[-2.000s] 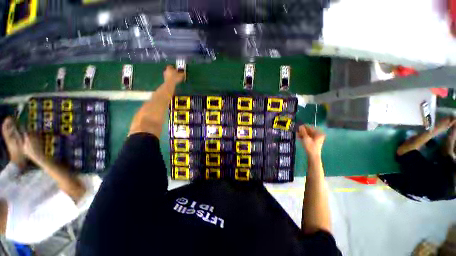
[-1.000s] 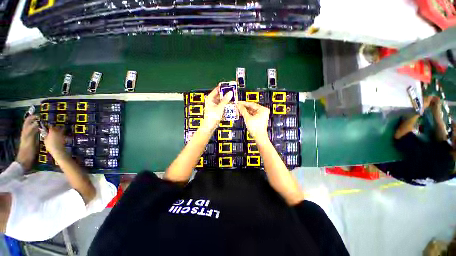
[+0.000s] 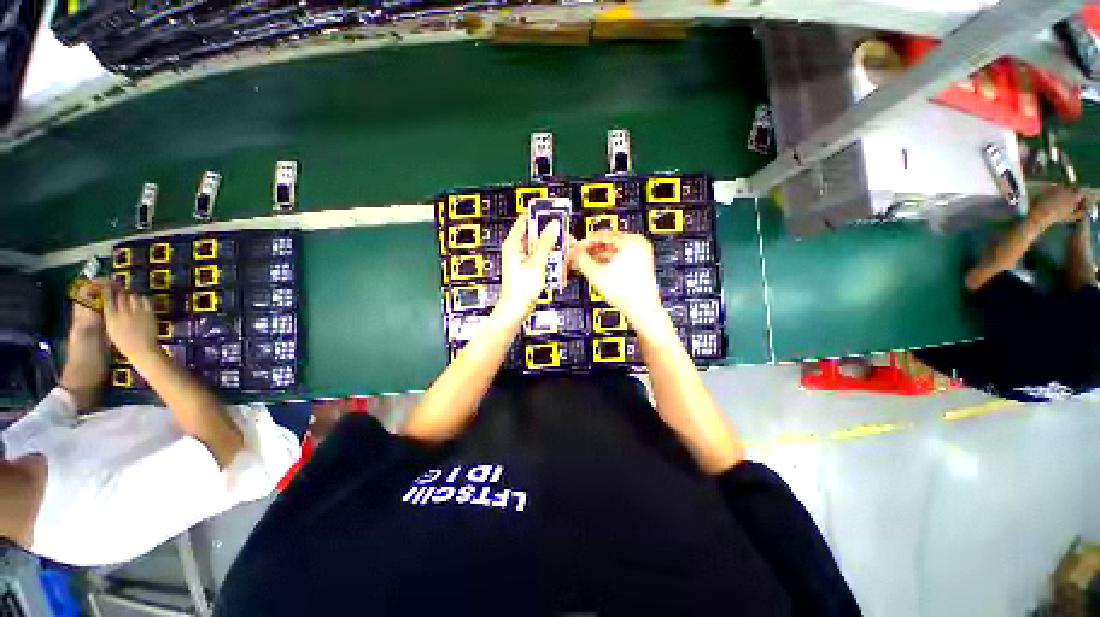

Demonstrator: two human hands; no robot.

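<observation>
My left hand point(image 3: 526, 268) holds a pale phone board with a dark screen window point(image 3: 550, 223) above the parts tray, screen end away from me. My right hand point(image 3: 618, 268) is beside the board's lower half with fingers bent together; whether they grip its edge or a small film is too small to tell. The black parts tray point(image 3: 720, 271) lies on the green bench below both hands. It holds rows of black phone housings with yellow screen frames point(image 3: 665, 222). Some pockets at its right show keypad parts point(image 3: 702, 313) without yellow. My hands hide some middle pockets.
Loose phone boards point(image 3: 619, 151) lie on the green strip behind the pale rail point(image 3: 362, 217). Another worker in white point(image 3: 157, 482) handles parts by a second tray point(image 3: 268, 383) at left. A grey-white metal box point(image 3: 929, 169) and a person in black are at right. Stacked trays point(image 3: 241, 30) are above.
My left hand has come back from the belt with a board, and my right hand has moved from the tray's right side to the board. In the last second both hands stay together over the tray.
</observation>
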